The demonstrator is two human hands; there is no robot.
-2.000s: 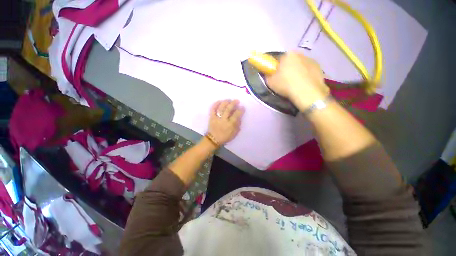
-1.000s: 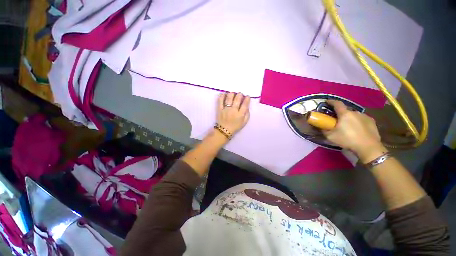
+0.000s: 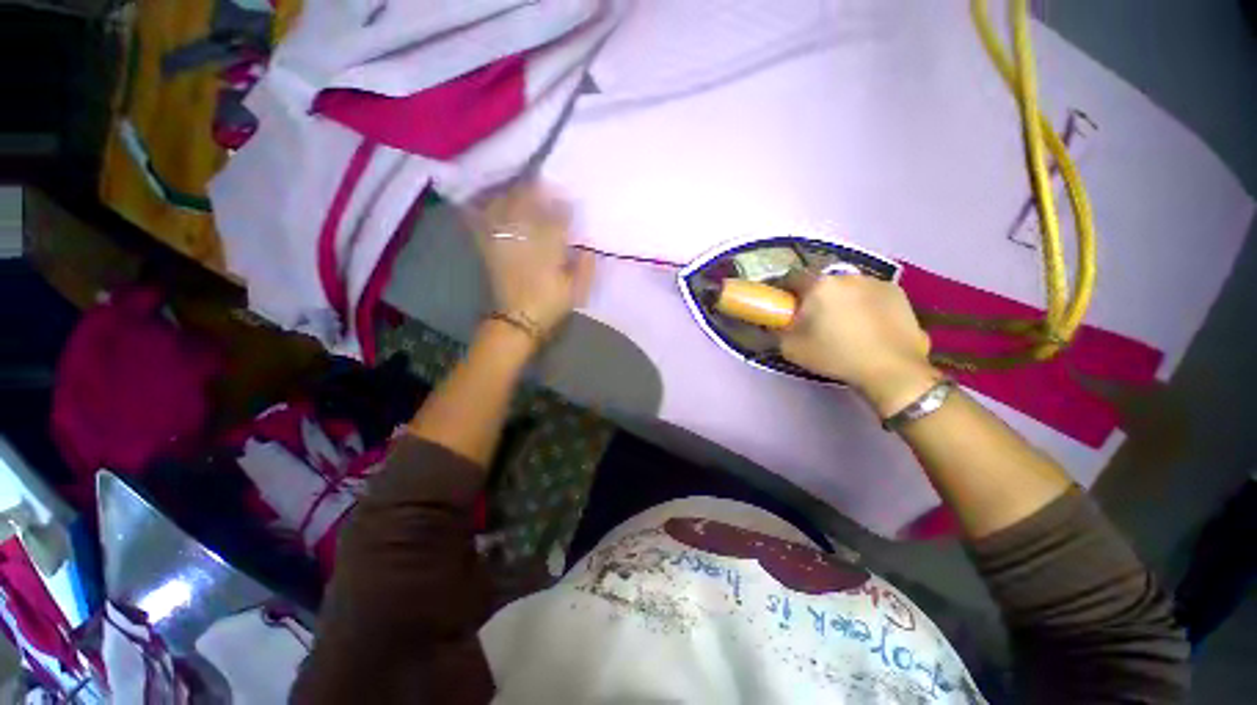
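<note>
A large pale pink-lilac garment panel lies on the grey pressing table. A thin dark seam runs across it to the iron's tip. My right hand is closed on the orange handle of the steam iron, whose pointed soleplate rests on the panel over the seam line. A magenta block shows behind the iron. My left hand is blurred, at the panel's left end near the crumpled pieces. Its fingers are hard to make out, and whether it holds fabric cannot be told.
Yellow hose hangs over the panel at right. Crumpled magenta and pale pieces lie at upper left, beside an orange-yellow surface. A magenta and white bundle lies below the table at left.
The iron moved left from beside the magenta block onto the seam line. My left hand left the middle of the seam and moved to its left end. The panel appears further right in view.
</note>
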